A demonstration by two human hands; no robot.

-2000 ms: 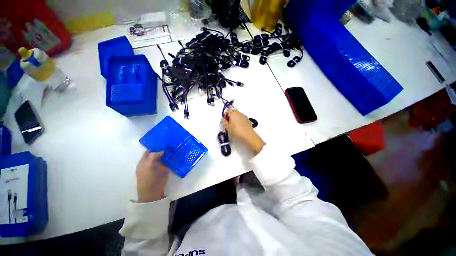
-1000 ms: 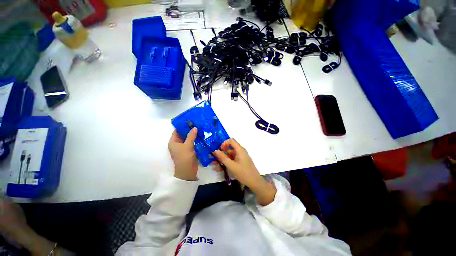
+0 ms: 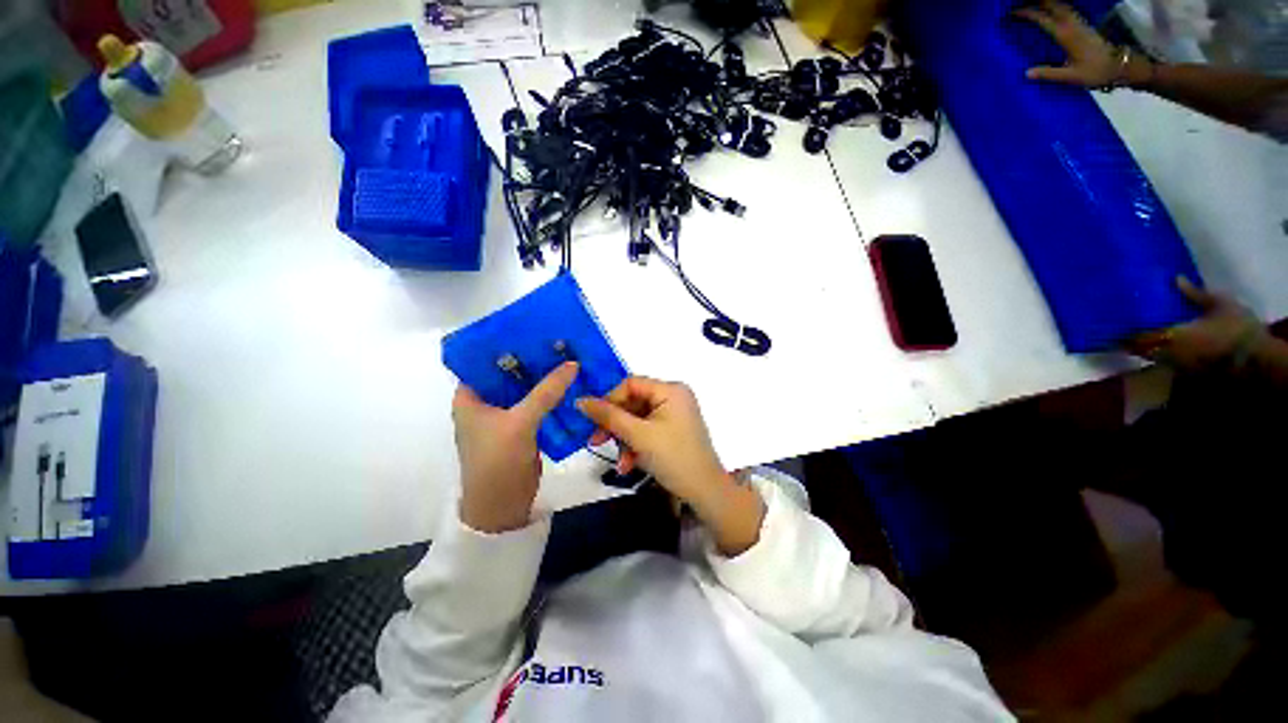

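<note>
My left hand (image 3: 504, 441) holds a blue tray (image 3: 545, 324) above the table near its front edge, thumb on its face. Two metal-tipped cable plugs (image 3: 513, 367) sit side by side in the tray's upper part. My right hand (image 3: 651, 427) is at the tray's right lower edge, fingertips pinching the black cable (image 3: 619, 477), whose dark coil hangs below the hand, partly hidden. A tangled pile of black cables (image 3: 622, 124) lies beyond the tray, with one coiled cable (image 3: 736, 335) stretched out toward me.
Stacks of empty blue trays (image 3: 414, 177) stand at the back left. Boxes with printed cards (image 3: 57, 459) are at far left. A red-edged phone (image 3: 914, 293), a dark phone (image 3: 115, 254) and a bottle (image 3: 167, 103) lie around. Another person's hands (image 3: 1202, 331) touch the long blue tray row (image 3: 1052, 177).
My left hand first held a flat tray while my right hand picked at a cable; now both are at the tray with two plugs in it. Another person's hands have appeared at the right.
</note>
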